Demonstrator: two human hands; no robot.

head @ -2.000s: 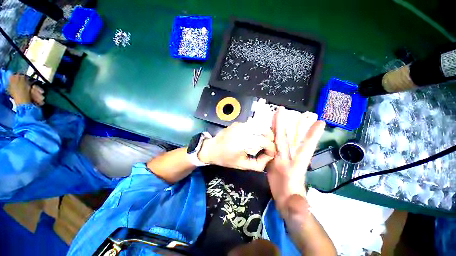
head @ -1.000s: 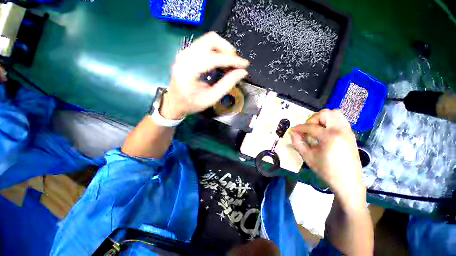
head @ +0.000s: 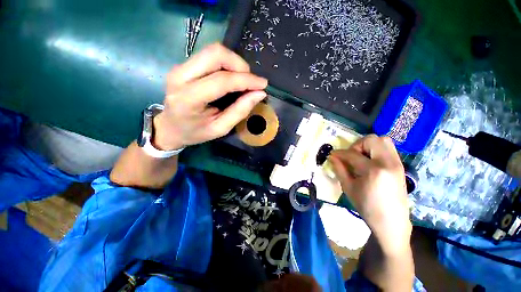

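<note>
A small dark oval part (head: pixel 324 154) sits in the white-cream fixture (head: pixel 313 129) at the bench edge. A black ring with a thin handle (head: pixel 302 195) lies at the fixture's front. My right hand (head: pixel 374 177) is over the fixture's right side, thumb and finger pinched at the dark part's edge; anything tiny between them is hidden. My left hand (head: pixel 208 100) is curled above the left of the dark base plate (head: pixel 283 122), fingertips beside its tan-yellow ring (head: pixel 270 124). A dark area shows between thumb and fingers; I cannot tell whether it is a held part.
The black screw tray (head: pixel 297 63) is behind the fixture. A blue bin (head: pixel 434 108) is to its right. The electric screwdriver (head: pixel 492 149) hangs at the right, over clear blister sheets (head: pixel 457 177). Thin silver tools (head: pixel 193 35) lie left of the tray.
The view has shifted closer. My hands, together over the fixture at first, are now apart. My left hand has moved left, uncovering the dark part and ring; my right fingertips have come to the part's edge.
</note>
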